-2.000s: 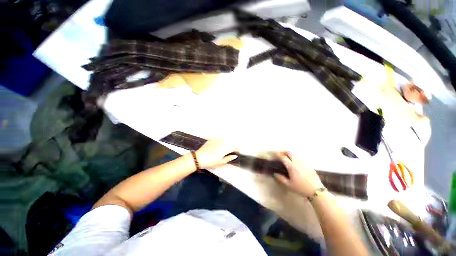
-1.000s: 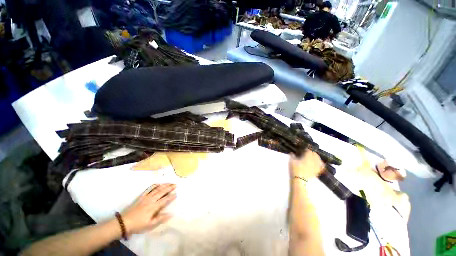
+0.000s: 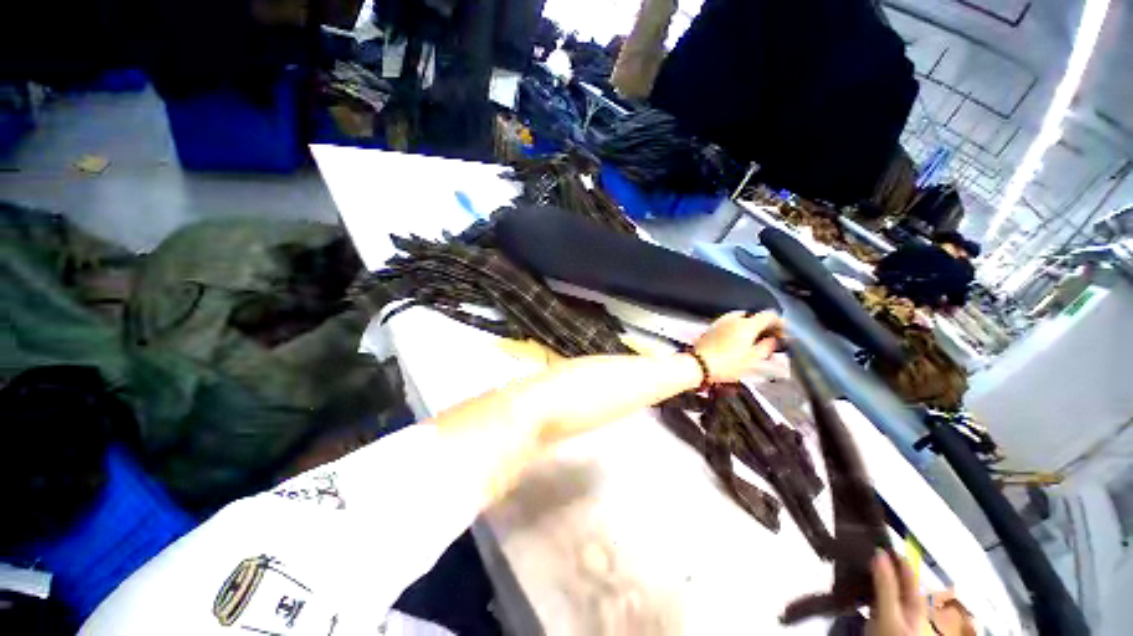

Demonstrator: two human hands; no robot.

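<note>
My left hand [image 3: 743, 349] is stretched out past the middle of the table, its fingers closed on the upper end of dark plaid strips [image 3: 835, 454]. The strips hang blurred between my two hands. My right hand [image 3: 897, 599], cut off by the bottom edge, is at their lower end, with its fingers against the cloth. More plaid strips [image 3: 749, 435] lie loose on the white table [image 3: 621, 497] beside and below my left hand. A thick stack of plaid strips [image 3: 534, 298] lies at the far left, with a tan card piece [image 3: 532, 352] partly under it.
A long black padded board [image 3: 621, 263] stands behind the stack. Narrower dark boards [image 3: 826, 292] are further right. A green cloth heap [image 3: 236, 336] lies on the floor at left, near a blue bin [image 3: 236, 124]. A person in dark clothing [image 3: 926, 276] is at the far right.
My left hand has moved from the bare table up to the strips. Strips from the loose pile are now lifted between both hands. The view has turned, and the phone and scissors no longer show.
</note>
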